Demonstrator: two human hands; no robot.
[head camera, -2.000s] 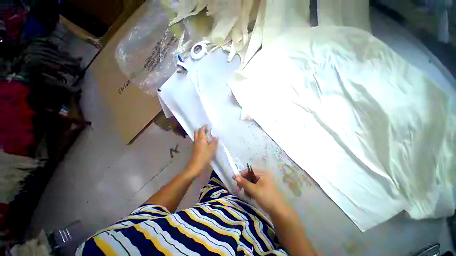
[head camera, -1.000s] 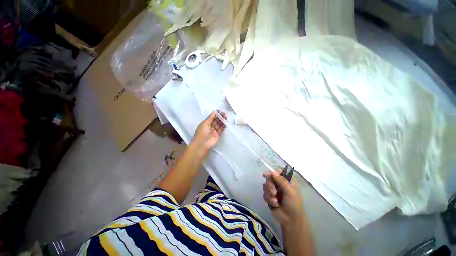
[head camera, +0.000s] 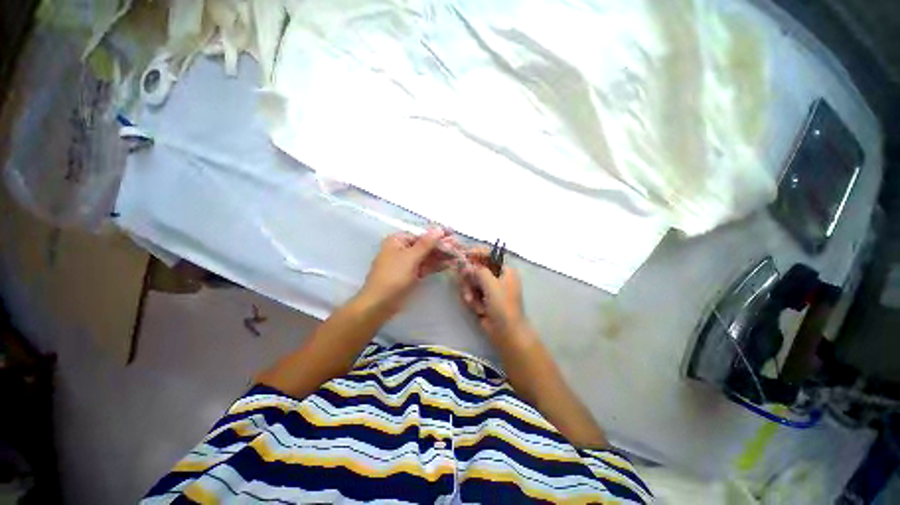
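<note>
A cream garment panel (head camera: 513, 128) lies on the table with its straight edge toward me. A thin white tape (head camera: 370, 210) runs from the left along that edge to my hands. My left hand (head camera: 407, 264) has its fingertips closed on the tape. My right hand (head camera: 486, 286) is close beside it, fingertips at the tape's end, with dark thread snips (head camera: 496, 257) held in it, tips pointing up. A loose piece of thin white tape (head camera: 288, 254) lies on the cloth at left.
A steam iron (head camera: 735, 330) stands at right, with a dark silver-rimmed tray (head camera: 821, 176) behind it. A tape roll (head camera: 156, 81) and hanging cream pieces (head camera: 232, 32) are at upper left. A yellow strip (head camera: 760, 441) is at lower right.
The view has turned right, bringing the iron and tray in. My hands, apart a second ago with tape stretched between them, are now together near the panel's edge.
</note>
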